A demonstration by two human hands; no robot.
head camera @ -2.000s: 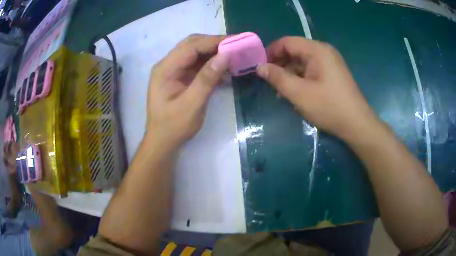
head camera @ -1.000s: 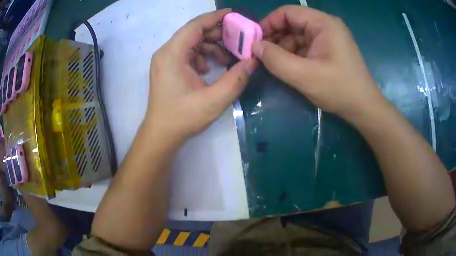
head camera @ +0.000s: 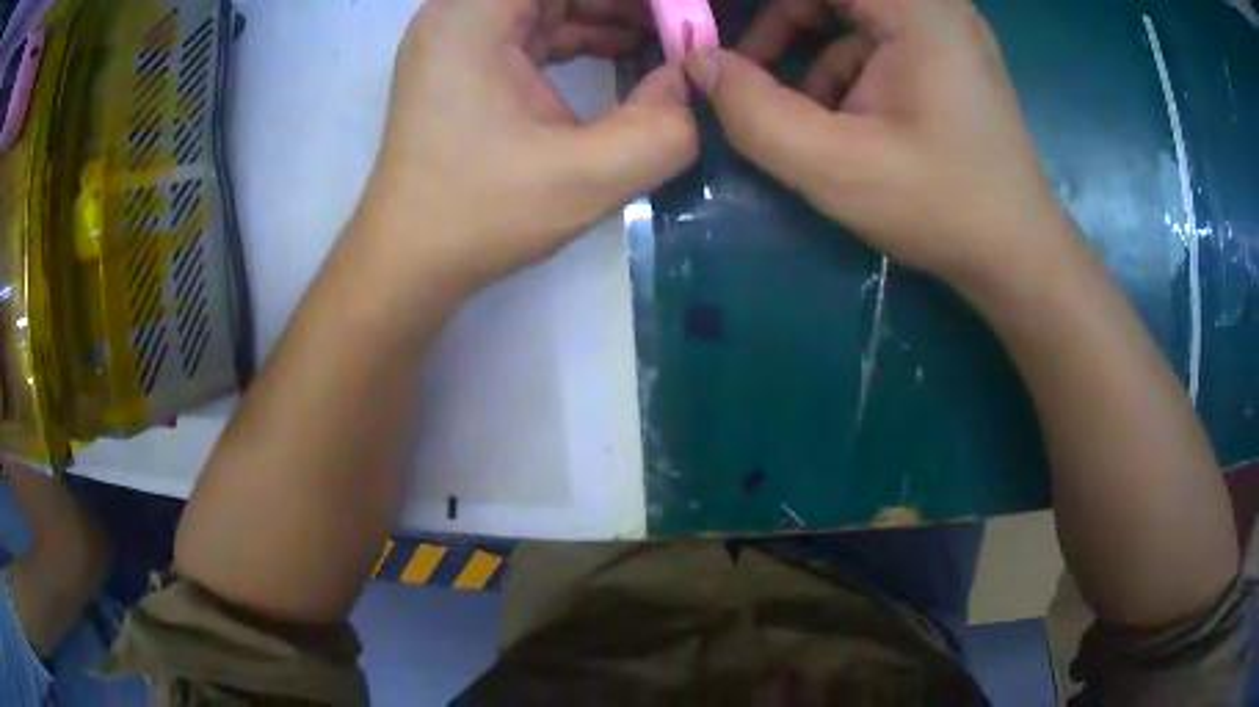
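The pink device unit (head camera: 685, 28) is at the top edge of the view, partly cut off, with its narrow side facing me. A small dark slit or part shows on that side. My left hand (head camera: 532, 138) holds the unit from the left, thumb at its lower end. My right hand (head camera: 863, 131) has thumb and fingers at the unit's lower right edge. The tops of both hands are cut off by the picture's edge. Whether a small part is between the right fingertips cannot be told.
A grey vented heater box with yellow film (head camera: 118, 221) stands at the left, a pink unit (head camera: 20, 90) on it and a black cord beside it. White sheet (head camera: 483, 401) and green mat (head camera: 787, 401) cover the bench. A person's arm (head camera: 55, 553) is at lower left.
The view has shifted, so the hands and unit sit higher and are partly cut off. The unit has turned from its flat back to its narrow side.
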